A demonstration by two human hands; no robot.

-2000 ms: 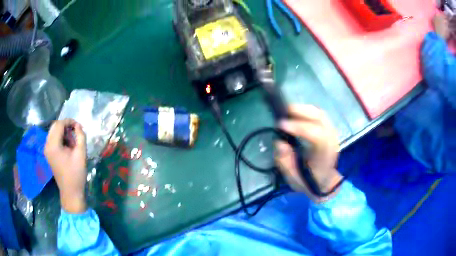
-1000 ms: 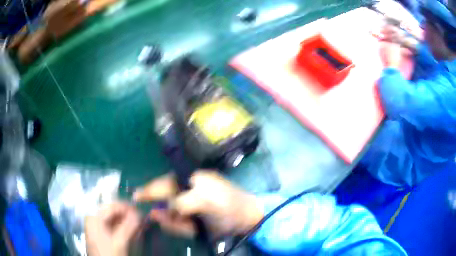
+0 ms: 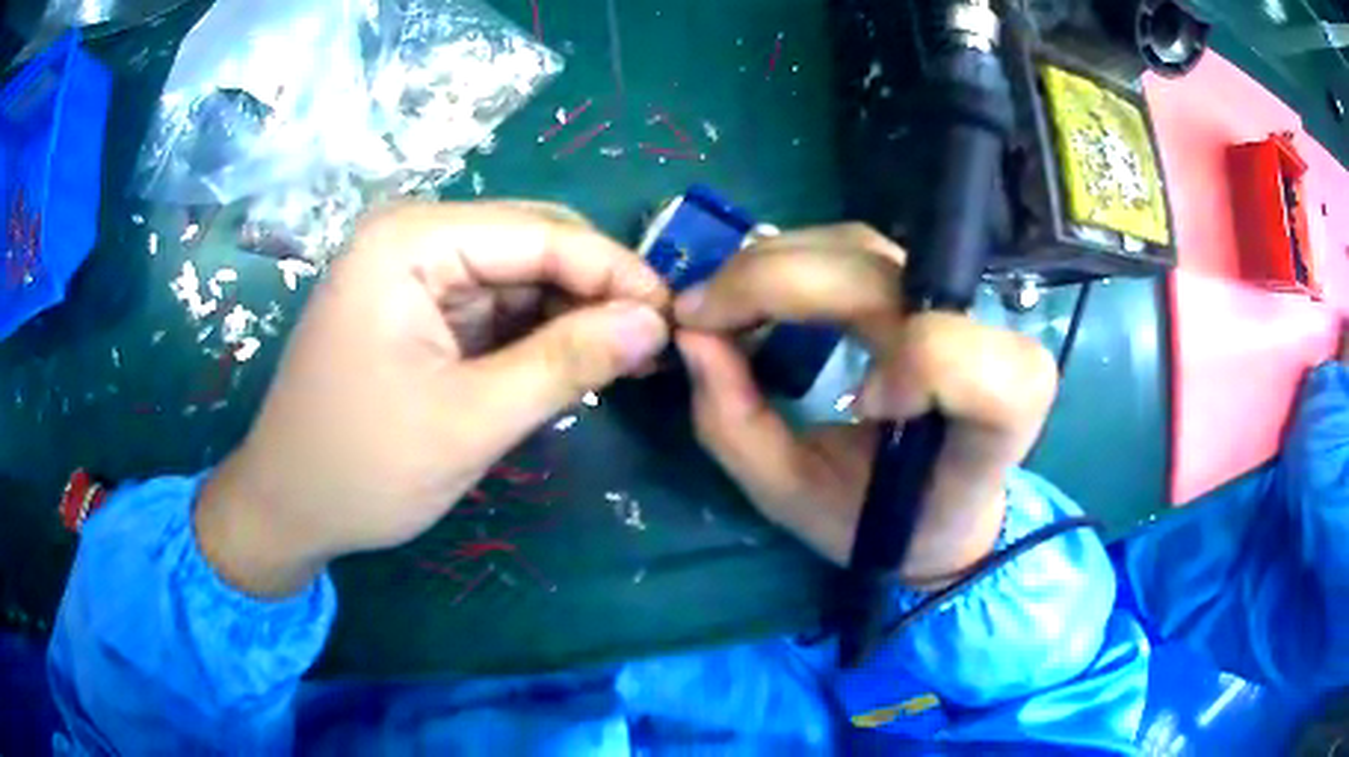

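Note:
My left hand (image 3: 429,362) and my right hand (image 3: 873,370) meet fingertip to fingertip in the middle. Each pinches thumb against forefinger, but the tiny thing between them is hidden or too small to tell. My right hand also holds the black soldering iron (image 3: 947,207) between its fingers, its metal barrel pointing up and away. The blue block (image 3: 703,229) lies on the bench behind my fingertips, partly covered by them. Thin red lead wires (image 3: 481,550) lie loose below my left hand. Small white parts (image 3: 222,303) lie to the left.
Clear plastic bag (image 3: 340,89) at the upper left, blue parts bin (image 3: 45,178) at the left edge. Black soldering station with yellow top (image 3: 1102,155) at the upper right. Pink mat (image 3: 1213,399) with a red box (image 3: 1269,215) beyond. Red roll (image 3: 82,500) near the left sleeve. Another person's blue sleeve at right.
The view has swung down onto the bench and sharpened. My hands, apart at first, have come together and now touch over the blue block. The iron stays in my right hand.

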